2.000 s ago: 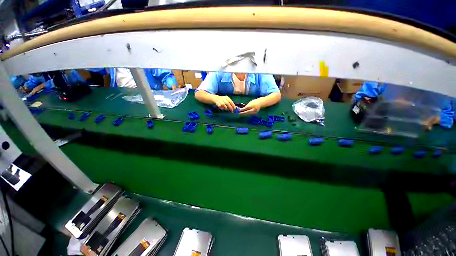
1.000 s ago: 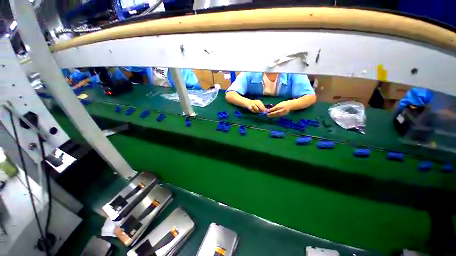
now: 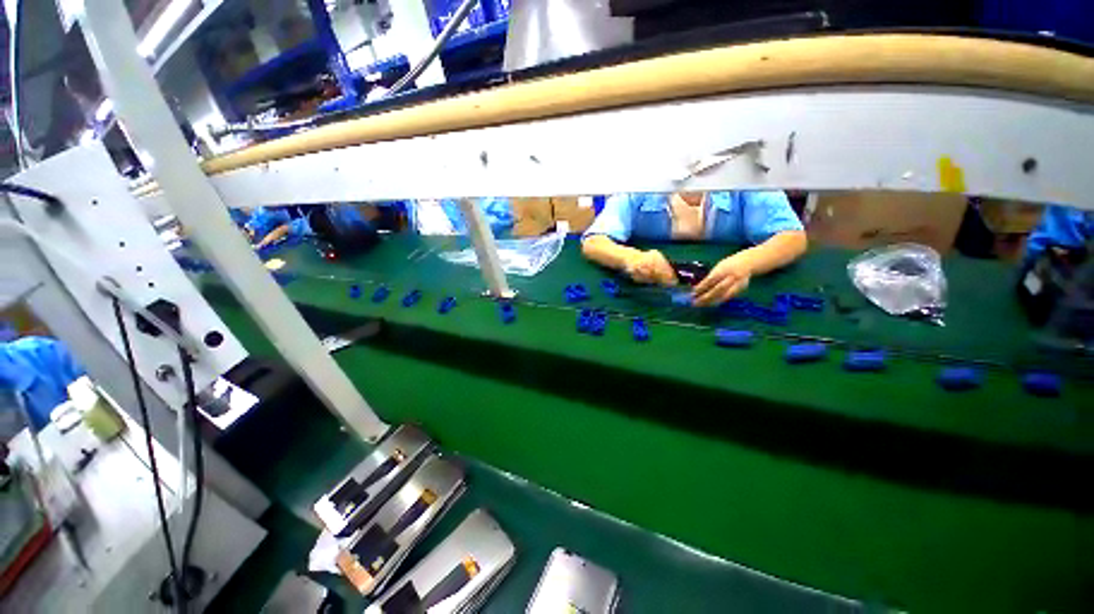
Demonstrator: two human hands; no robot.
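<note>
Neither of my hands is in the picture. Stacks of display modules (image 3: 374, 477) lie silver backs up on the dark green bench at the lower left. A second stack (image 3: 408, 524) lies close beside the first, and both show black flex cables with orange-gold ends. A third stack (image 3: 474, 554) lies nearer to me and is cut off by the bottom edge. Another silver module (image 3: 573, 585) lies to its right, also cut off. A white piece (image 3: 325, 553) sticks out beside the second stack.
The green conveyor belt (image 3: 648, 462) runs beyond the bench. A white frame with a tan rail (image 3: 624, 90) crosses above. A white metal machine (image 3: 108, 252) with black cables stands left. Opposite, a person in blue (image 3: 720, 282) handles small parts near blue pieces (image 3: 864, 360) and a clear bag (image 3: 900, 282).
The view has turned left, so the stacks and far bench have shifted right in the picture. More of the left machine shows, and the right-hand modules have left the view.
</note>
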